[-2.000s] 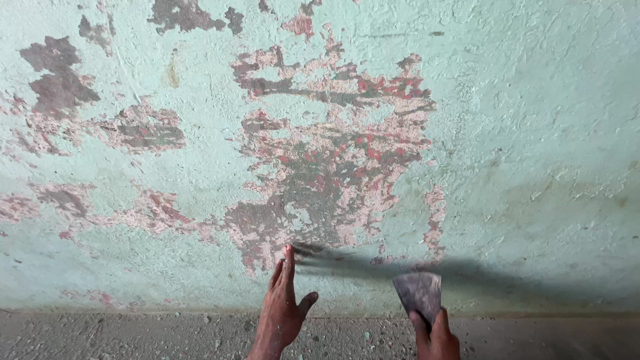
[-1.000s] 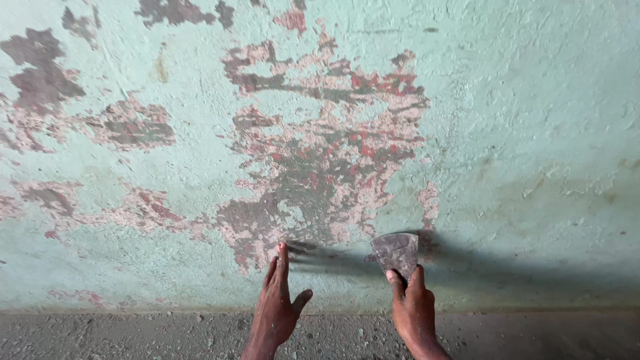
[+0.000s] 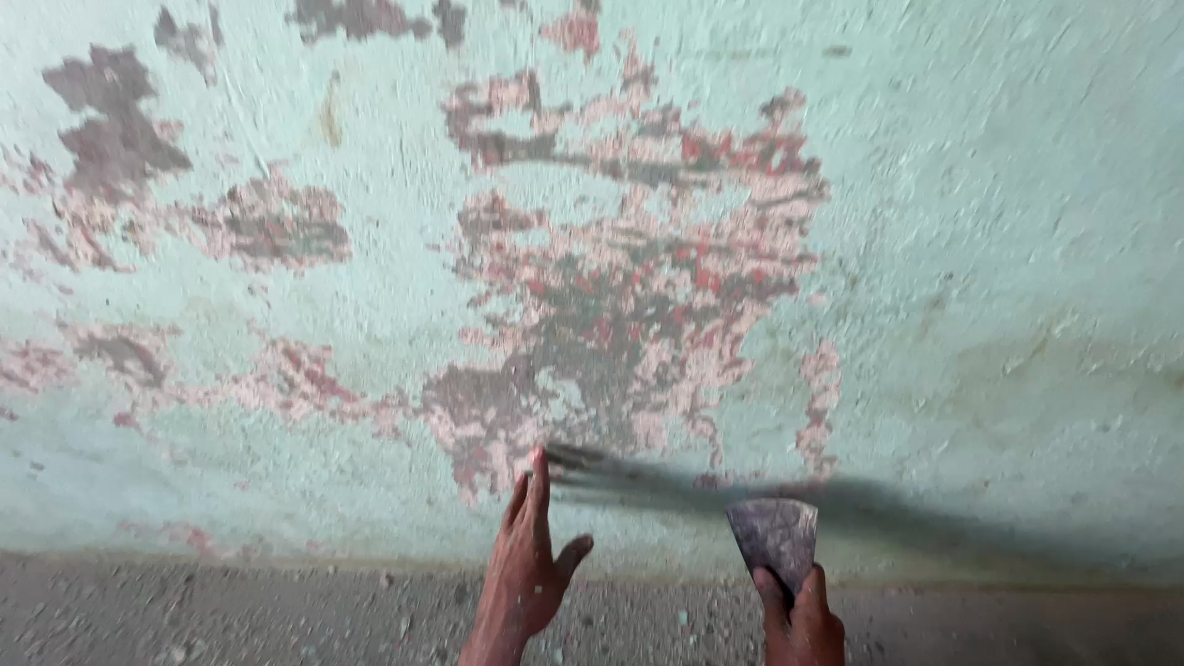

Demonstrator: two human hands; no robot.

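A wall with pale green, flaking paint (image 3: 971, 231) fills most of the view, with grey and pink-red bare patches (image 3: 592, 314) at its middle and left. My left hand (image 3: 532, 564) is raised at the lower middle, fingers pointing up and thumb apart, holding nothing; its fingertips are at the lower edge of the large bare patch. To its right, my right hand (image 3: 800, 615) grips a scraper with a wide, worn metal blade (image 3: 775, 536). The blade points up, low in front of the wall; whether its edge touches the paint I cannot tell. The handle is mostly hidden by the fingers.
Along the bottom runs a grey floor (image 3: 231, 610) strewn with paint chips and crumbs, thickest at the left and middle. It meets the foot of the wall just below the hands. A dark shadow stretches from the left fingertips to the right across the wall.
The scraper in my right hand rose and shifted left between the two earlier frames, and is now lower and further right again. My left hand stays at nearly the same place on the wall.
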